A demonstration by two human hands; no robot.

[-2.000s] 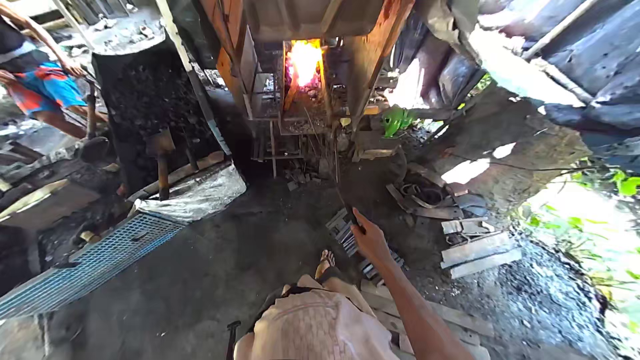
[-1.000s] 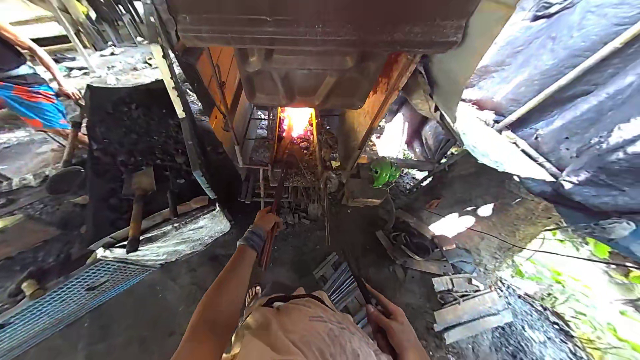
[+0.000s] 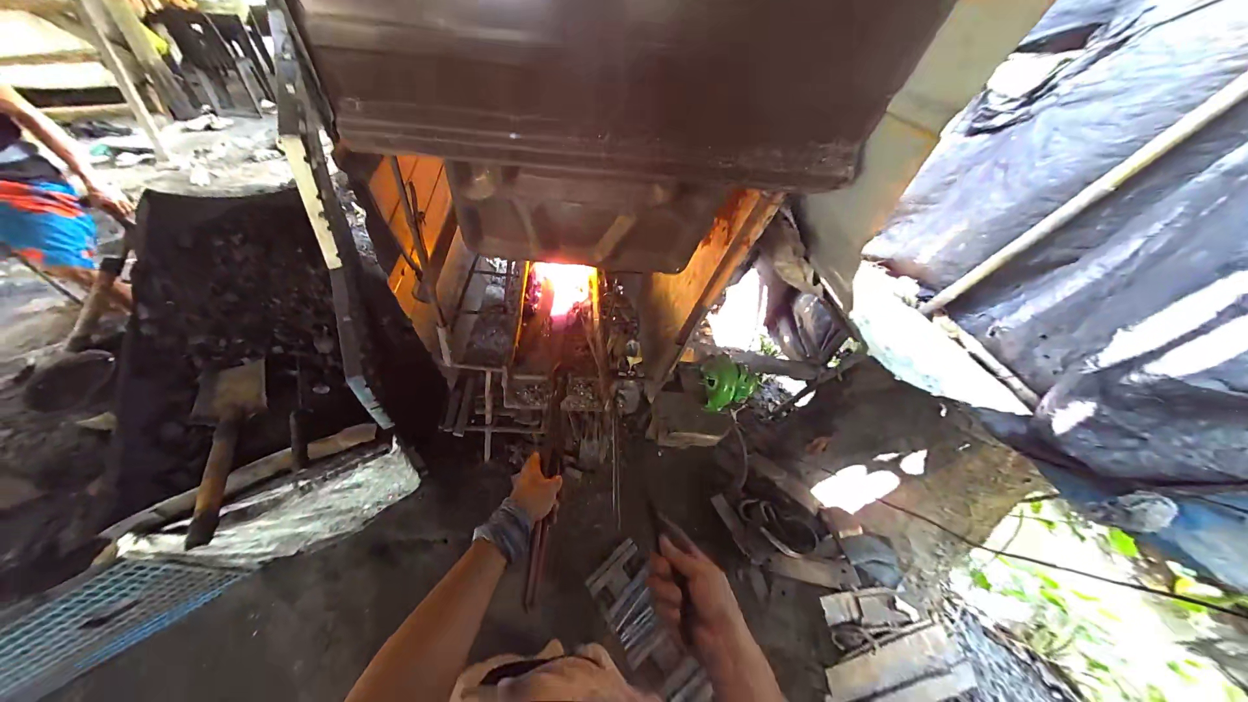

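My left hand (image 3: 534,489), with a grey band at the wrist, is closed around long metal tongs (image 3: 542,546) whose far end reaches toward the glowing forge fire (image 3: 564,291). Lower right of it, my right hand (image 3: 682,585) grips a thin dark tool, perhaps a rod; its far end is hard to make out against the ground. Flat metal bars (image 3: 634,609) lie on the ground beside my right hand. The fire burns in a narrow trough under a dark metal hood (image 3: 604,97). What the tongs' tips hold, if anything, cannot be told.
A green blower (image 3: 726,383) stands right of the forge. At the left are a shovel (image 3: 230,390), a charcoal heap (image 3: 229,263) and blue mesh (image 3: 127,614). Wooden boards (image 3: 902,663) lie at the lower right. Another person (image 3: 44,210) stands at the far left.
My left hand, not visible two seconds ago, came into view holding the tongs and has stayed on them. My right hand has moved back toward my body since the first frame. The forge appears nearer.
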